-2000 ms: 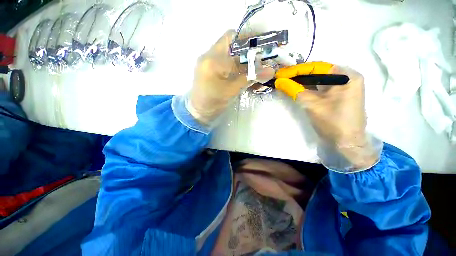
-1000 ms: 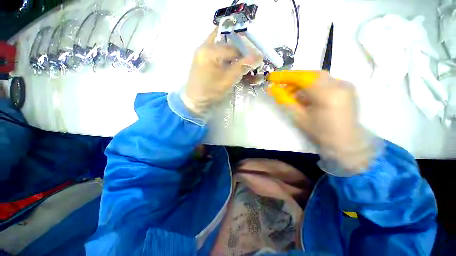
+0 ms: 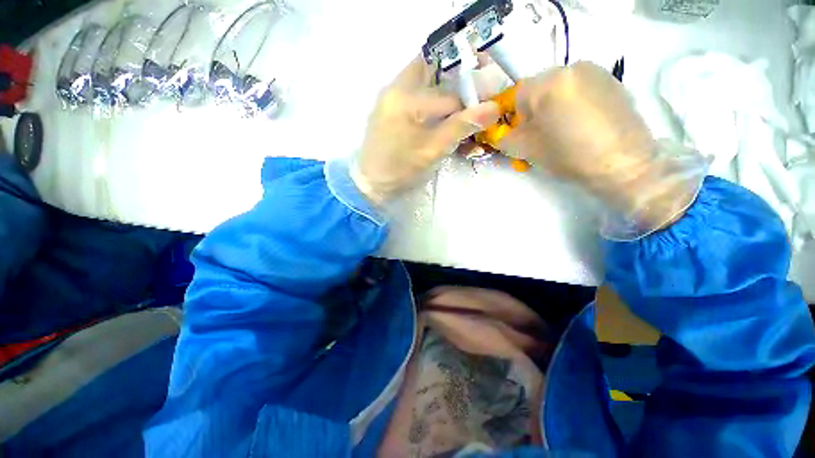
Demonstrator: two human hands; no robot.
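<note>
My gloved left hand pinches the lower part of the headset unit, at the ends of two pale flat flex cables. The cables run up to a silver-black rectangular module. My gloved right hand, with orange finger cots, meets the left fingertips at the same spot. Its fingers are closed on the unit there; the exact contact is hidden. A thin dark arc of the unit rises behind the right hand. The tip of the black tweezers shows on the table beyond the right hand.
Several waiting units in clear plastic lie at the upper left. White wipes lie crumpled at the right on the white table. A black oval object and a red object are at the far left.
The tweezers left my right hand and now lie on the table. My right hand has moved in over the unit against my left fingers. The module has tilted, its right end higher.
</note>
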